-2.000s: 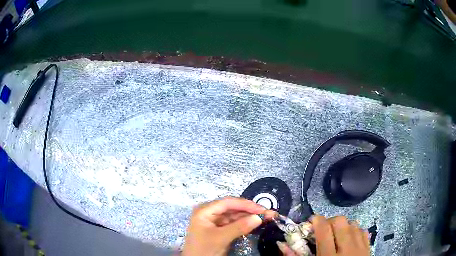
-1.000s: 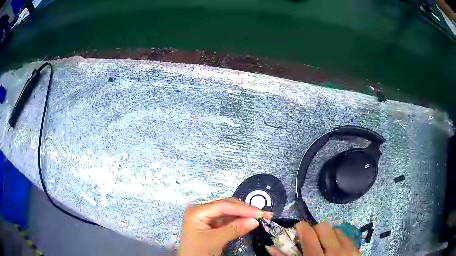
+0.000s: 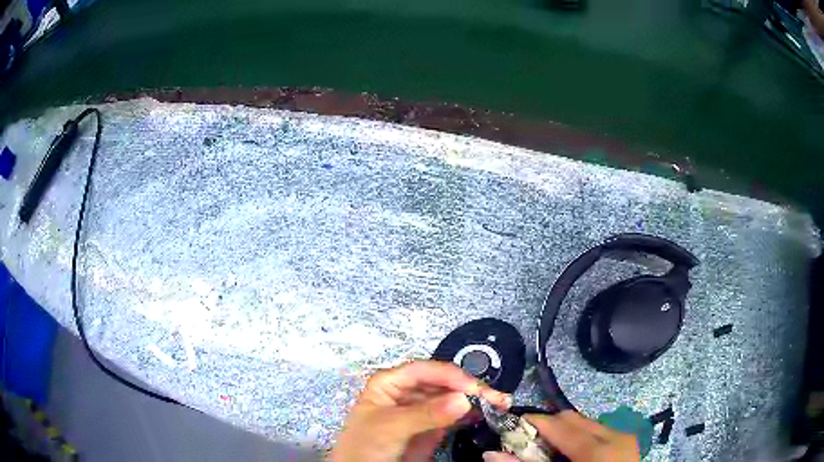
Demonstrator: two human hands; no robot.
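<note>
Black over-ear headphones (image 3: 634,323) lie on the whitish bench, one cup flat, the headband curving down to my hands. A black disc with a pale ring (image 3: 492,341) lies just beyond my left hand. The open ear cup (image 3: 470,442) is under my hands, mostly hidden. My left hand (image 3: 402,411) pinches something thin at the cup; it is too small to make out, perhaps a wire. My right hand (image 3: 583,438) holds small pliers or cutters with whitish wrapped handles (image 3: 522,440), jaws at my left fingertips. Both hands are cut by the lower edge.
A green conveyor belt (image 3: 379,54) runs across the far side. A black stick tool (image 3: 47,173) with a long cable lies at far left. Small black strips (image 3: 694,429) lie at right. A teal patch (image 3: 628,424) shows beside my right hand. Blue material (image 3: 27,343) is at lower left.
The teal patch beside my right hand shows now and was not visible two seconds ago. My hands and the pliers stay at the cup with small shifts. The whole view shifts slightly.
</note>
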